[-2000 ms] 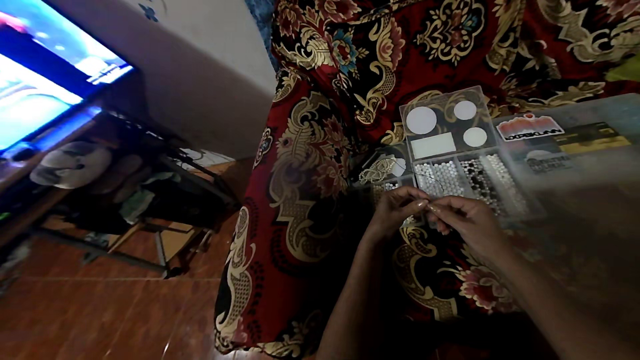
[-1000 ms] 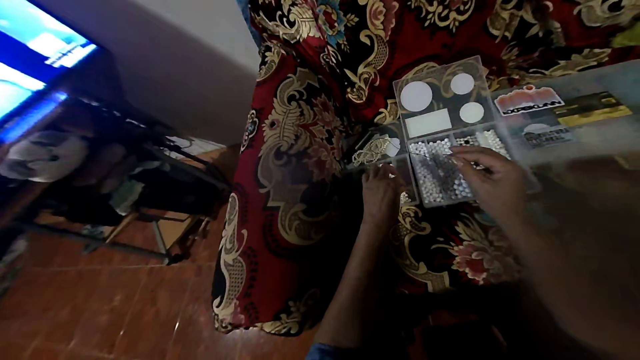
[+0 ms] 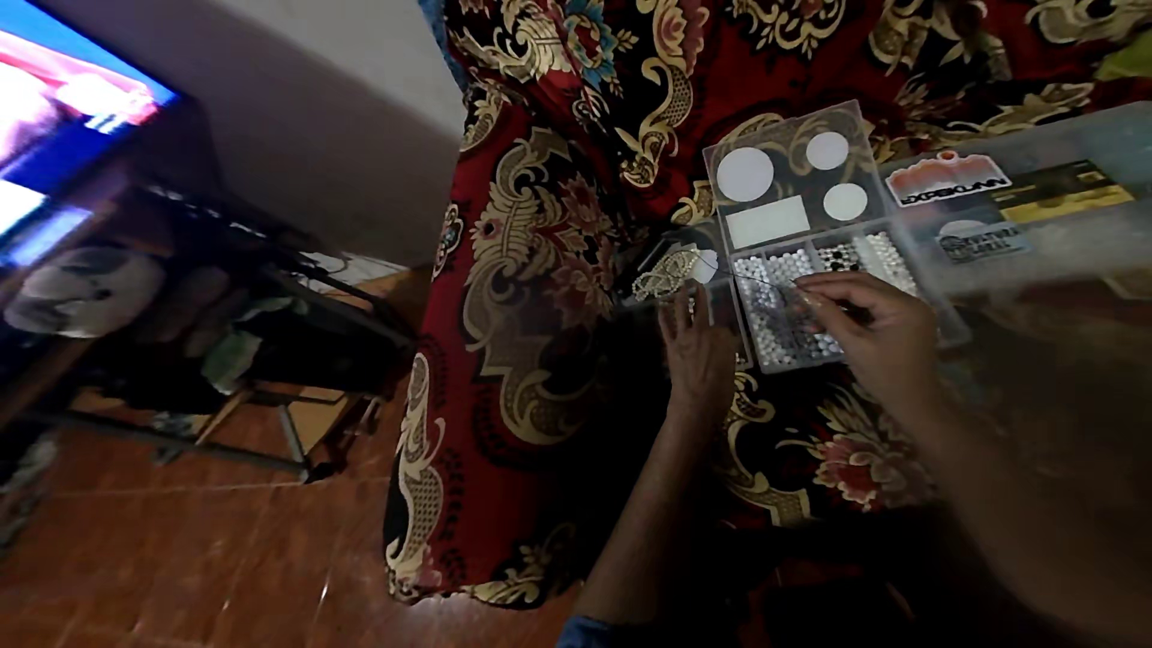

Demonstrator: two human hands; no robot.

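A clear plastic compartment box (image 3: 772,364) lies on the patterned cloth, its divided part filled with white, clear and dark beads (image 3: 774,346). Over the beads my right hand (image 3: 868,315) pinches a thin dark thread or wire (image 3: 751,277) between thumb and fingertips. That strand runs left toward a strung loop of pale beads (image 3: 666,274). My left hand (image 3: 697,355) rests at the near edge of this loop, fingers spread and pointing away; whether they press on part of it cannot be told. The box's lid (image 3: 788,180) bears white round and rectangular labels.
To the right lies a translucent plastic bin lid (image 3: 1062,153) with stickers bearing writing. Red and black floral cloth (image 3: 549,360) covers the seat. At the left stand a lit television (image 3: 72,99) and a dark stand (image 3: 288,432) holding a plush toy (image 3: 85,292).
My hands were together at the box's near left corner two seconds ago. They have since parted, the left onto the beaded loop's edge, the right over the bead compartments.
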